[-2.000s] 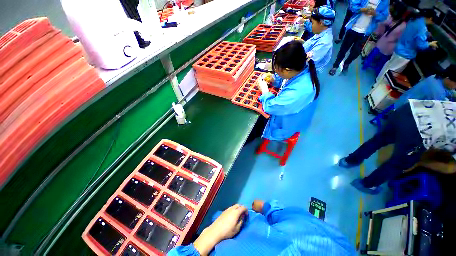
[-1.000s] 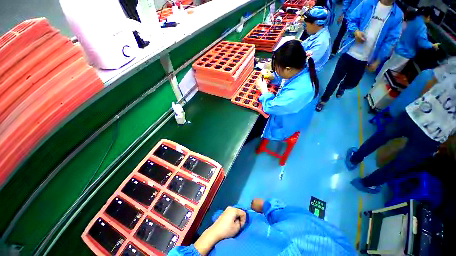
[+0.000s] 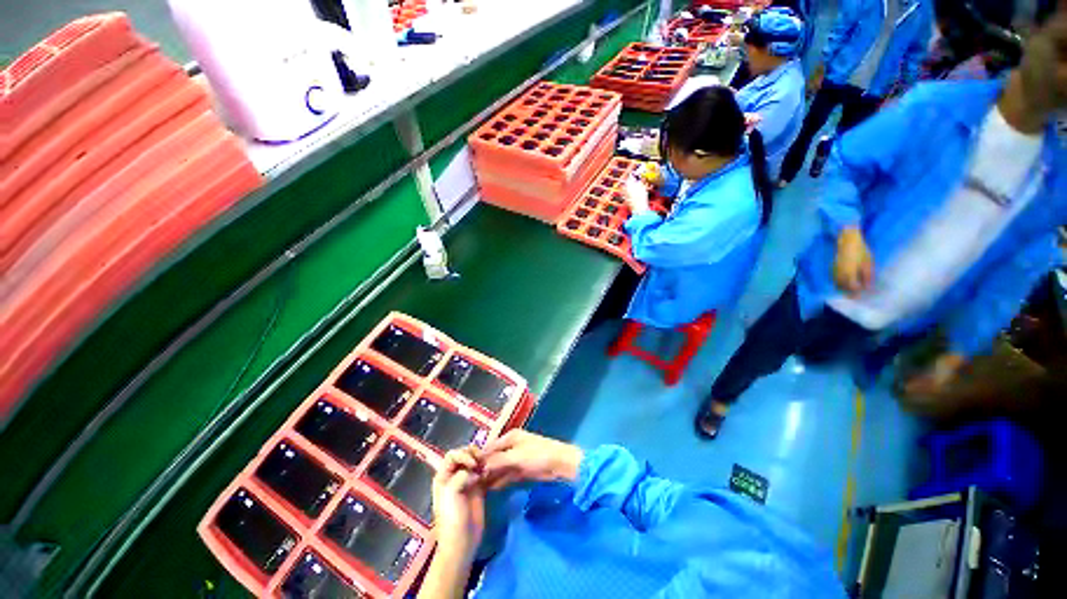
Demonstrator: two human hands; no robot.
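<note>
A salmon-red foam tray (image 3: pixel 293 435) lies on the dark green bench in front of me, at the lower left. Its pockets, in two rows, hold flat black glossy phone units (image 3: pixel 339 431) with small white details at one end. My left hand (image 3: pixel 456 501) and my right hand (image 3: pixel 527 456) meet at the tray's right edge, over the near row. Their fingertips touch and are bent together. Whether they hold something small between them cannot be told. The hands cover part of the tray and of a phone unit.
Stacked red foam trays (image 3: pixel 105 199) and a white container (image 3: pixel 252 70) stand on the raised shelf. A white-wrapped fixture (image 3: pixel 433 253) is on the rail. Beyond are a tray stack (image 3: pixel 544 158) and a seated worker (image 3: pixel 702 234). A person (image 3: pixel 936 211) walks in the aisle at right.
My right hand has come out from beside my body and met my left hand, which has moved left to the tray's edge. A person in the aisle has come much closer. The view has shifted slightly.
</note>
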